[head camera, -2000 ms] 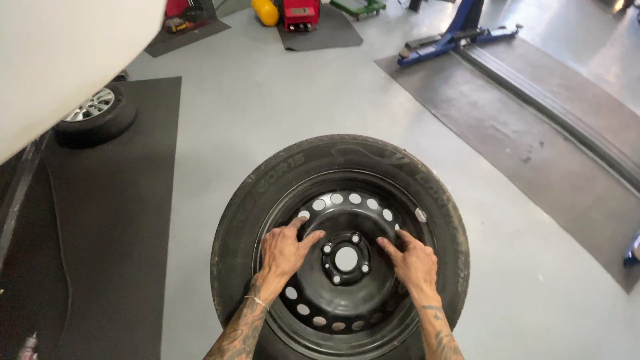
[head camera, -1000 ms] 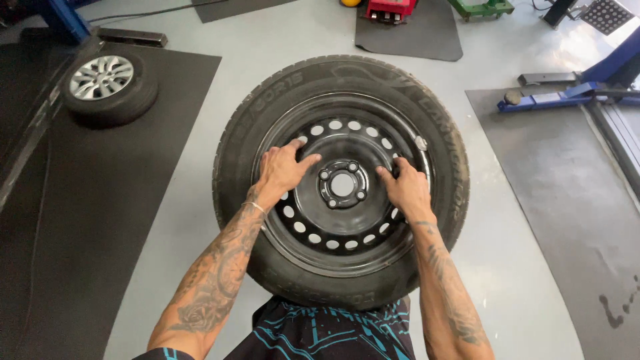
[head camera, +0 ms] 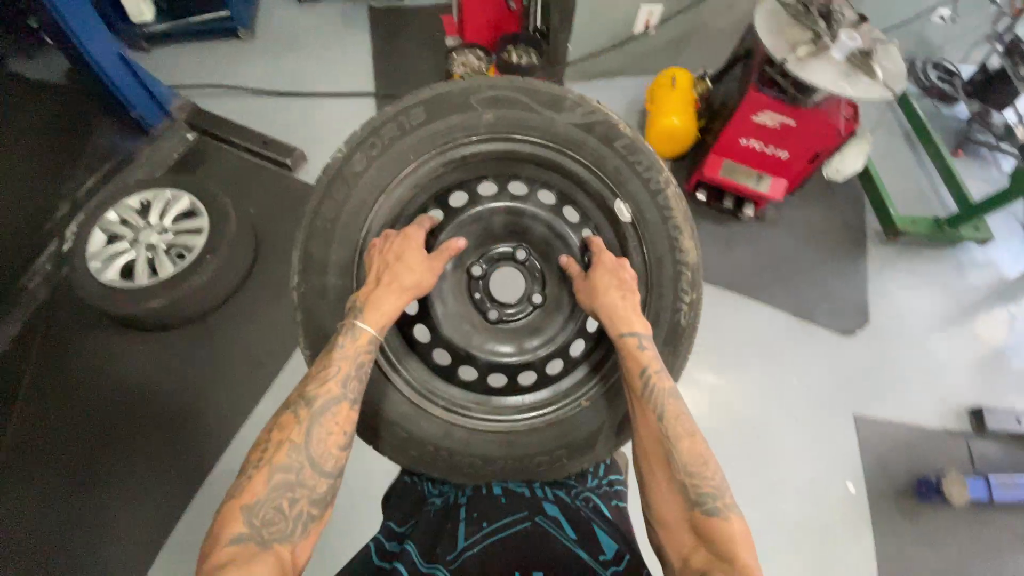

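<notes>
Both my hands hold a black steel wheel (head camera: 504,344) fitted with a rubber tire (head camera: 496,448), face up in front of my legs. My left hand (head camera: 408,260) grips the wheel disc at its left side, some fingertips in or at the round vent holes and the thumb on the disc. On the right side of the disc, my right hand (head camera: 604,280) grips in the same way, its fingers at the holes. Between the hands lie the round centre bore and several bolt holes. A silvery wheel weight (head camera: 623,210) sits on the rim's upper right. The fingertips are partly hidden.
An alloy wheel with its tire (head camera: 148,238) lies on a dark mat at left, near a blue lift post (head camera: 112,64) and its arm (head camera: 240,136). At upper right stand a red tire changer (head camera: 760,144), a yellow tank (head camera: 672,112) and a green metal frame (head camera: 928,224). A blue lift part (head camera: 992,488) is at lower right.
The view has swung a good deal across the workshop, bringing the red machine and yellow tank to the upper right. My hands keep the same hold on the wheel.
</notes>
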